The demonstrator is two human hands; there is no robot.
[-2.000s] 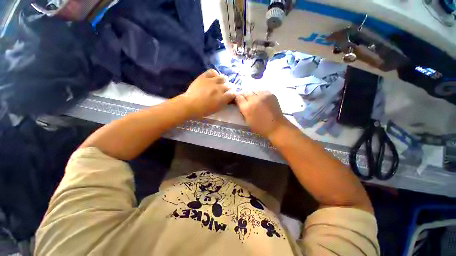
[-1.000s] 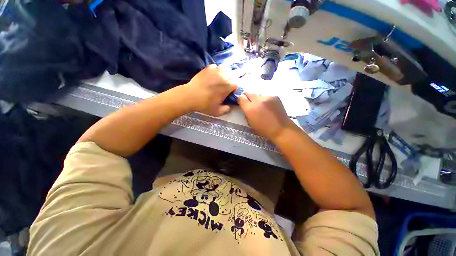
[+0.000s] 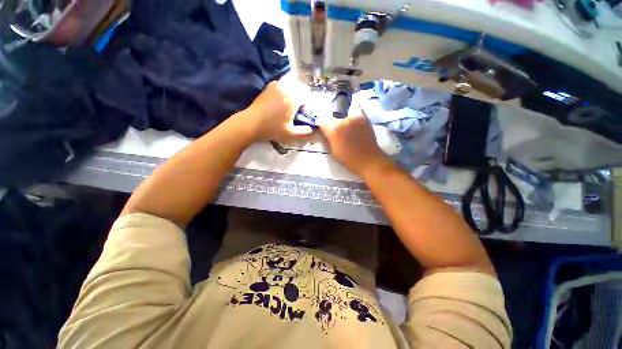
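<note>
A large dark navy garment point(image 3: 181, 75) lies heaped on the table left of the needle. A small dark part of it shows between my hands at the lamp-lit needle area. My left hand point(image 3: 276, 112) lies on the cloth just left of the presser foot, fingers bent, pressing or holding it. My right hand point(image 3: 351, 136) is just right of it, fingertips at the cloth under the lamp; glare hides their exact hold. The white sewing machine head point(image 3: 423, 51) stands over the work. Pale blue-white pieces point(image 3: 409, 112) lie in a loose pile right of the needle.
A flat black rectangle, perhaps a phone point(image 3: 468, 131), lies right of the pile, with black-handled scissors point(image 3: 492, 201) in front of it. A printed scale runs along the table's front edge point(image 3: 300, 194). A blue-rimmed basket point(image 3: 556, 293) is at lower right. Dark cloth point(image 3: 41, 116) hangs at far left.
The view has shifted a little. Both hands stay close together near the needle; the left has moved nearer the presser foot, and the dark cloth between them has changed shape.
</note>
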